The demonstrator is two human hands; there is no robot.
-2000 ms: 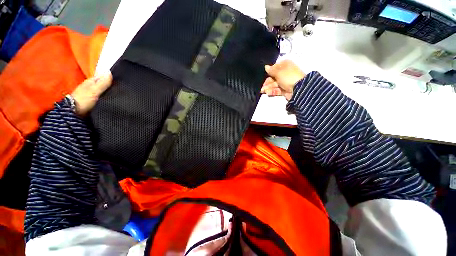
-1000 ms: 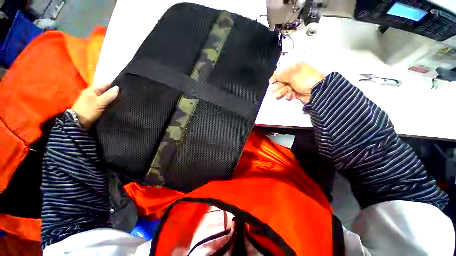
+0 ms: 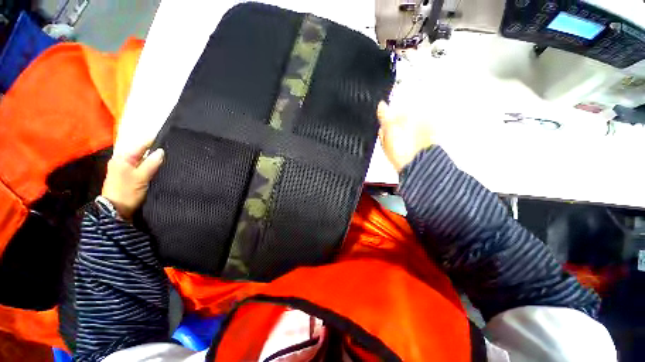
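Observation:
A black mesh back panel (image 3: 205, 191) with rounded corners lies tilted over the white tabletop and my orange-aproned lap. A camouflage webbing strip (image 3: 257, 187) runs along its middle, and a plain dark band (image 3: 233, 127) crosses it. The panel's upper right edge is at the needle area (image 3: 396, 53) of the sewing machine. My left hand (image 3: 132, 177) grips the panel's left edge, thumb on top. My right hand (image 3: 402, 134) is at the right edge with fingertips touching it; it is overexposed, and whether it pinches the edge is unclear.
The machine's control panel (image 3: 576, 27) with a lit screen is at the upper right. Silver thread snips (image 3: 532, 121) lie on the white tabletop (image 3: 467, 162) right of my right hand. A large orange heap (image 3: 56, 120) with black parts is at the left. Something blue shows at the lower left.
The panel has turned slightly, its lower end swinging right. My left hand has moved down along the left edge. My right hand was lifted slightly off a second ago and is now back against the right edge.

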